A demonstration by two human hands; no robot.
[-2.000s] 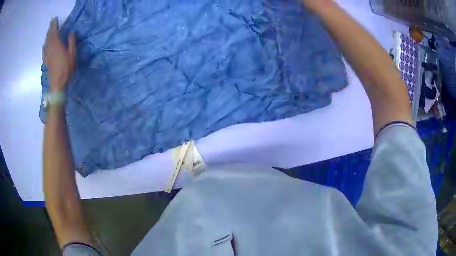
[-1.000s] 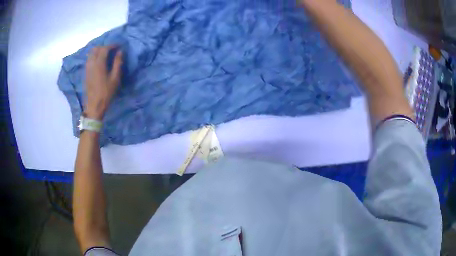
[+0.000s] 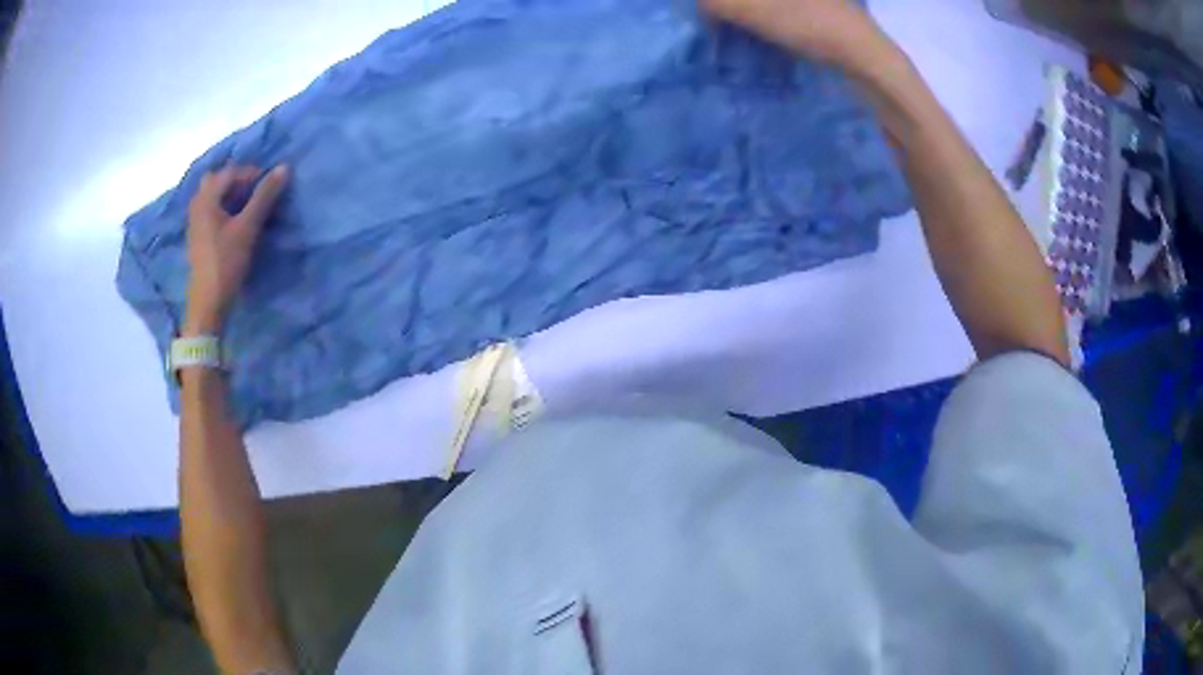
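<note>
A blue garment [image 3: 501, 172] lies wrinkled across the white table, folded lengthwise, its far edge running diagonally; the top is cut off by the picture. My left hand [image 3: 227, 237], with a pale wristband, rests on its left end, thumb and fingers apart. My right hand [image 3: 785, 24] is at the garment's far right part by the top edge of the picture; its fingertips are cut off or hidden, so its grip cannot be seen. Cream and white hang tags [image 3: 482, 402] stick out from the garment's near edge, close to my body.
A sheet of purple round stickers [image 3: 1078, 185] lies at the right table edge, with a small dark slim tool [image 3: 1026, 148] beside it. An orange object [image 3: 1106, 75] is behind the sheet. Blue crates [image 3: 844, 442] show below the table's near edge.
The garment's far left part has come over, leaving a diagonal far edge and bare table behind it. My left hand has moved slightly left and down; my right hand has moved left.
</note>
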